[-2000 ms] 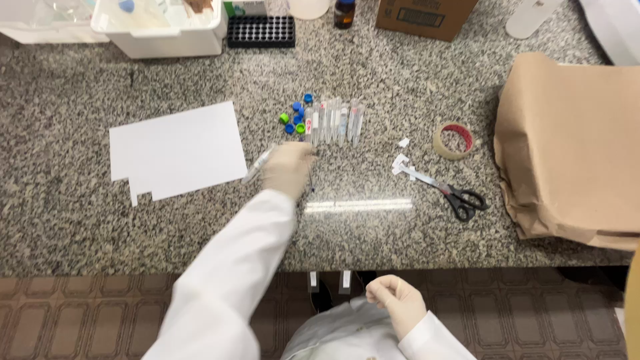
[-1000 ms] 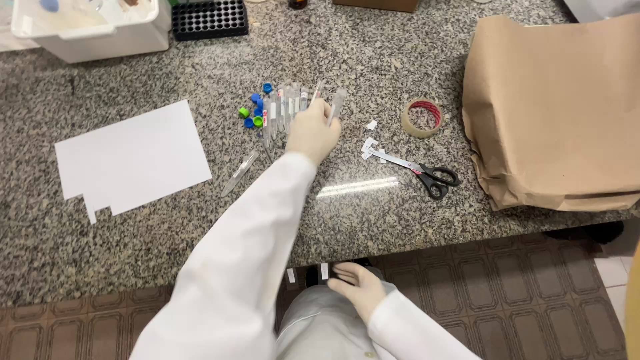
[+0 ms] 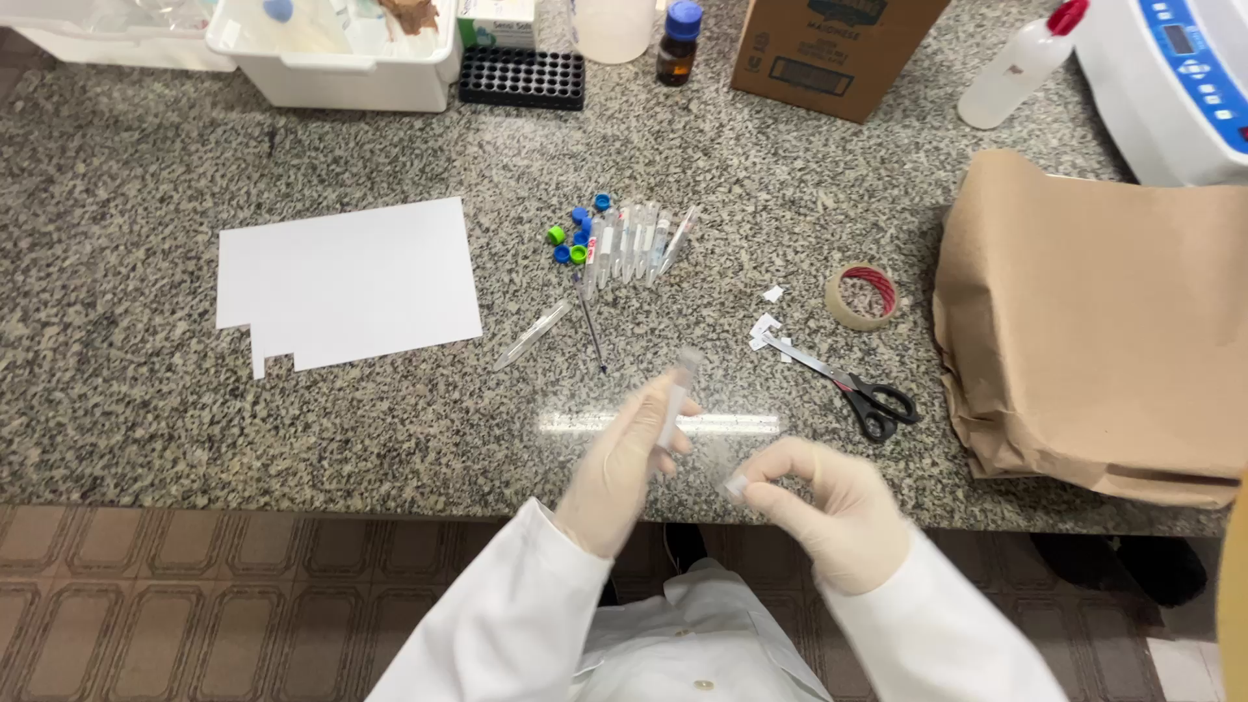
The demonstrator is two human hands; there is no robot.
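Note:
Both my hands wear pale latex gloves and hang over the front of the granite counter. My left hand (image 3: 629, 453) grips a clear plastic test tube (image 3: 673, 405), its upper end past my fingers. To its right, my right hand (image 3: 819, 502) pinches a small whitish, translucent piece (image 3: 736, 485), too blurred to name. Ahead lie several clear tubes (image 3: 639, 239) in a row, with blue and green caps (image 3: 578, 253) at their left. One tube (image 3: 531, 334) lies apart, near a thin dark pen-like stick (image 3: 592, 327). Black-handled scissors (image 3: 843, 380) rest beside paper scraps (image 3: 765, 330).
A cut white sheet (image 3: 351, 283) lies left. A tape roll (image 3: 863, 297) and brown paper bag (image 3: 1092, 322) are right. Along the back stand a white bin (image 3: 336, 83), black tube rack (image 3: 522, 78), amber bottle (image 3: 678, 44), cardboard box (image 3: 829, 54), and squeeze bottle (image 3: 1019, 78).
My left hand, which was at the row of tubes, has come back toward me with a tube. My right hand has risen from below the counter edge and now holds a small piece.

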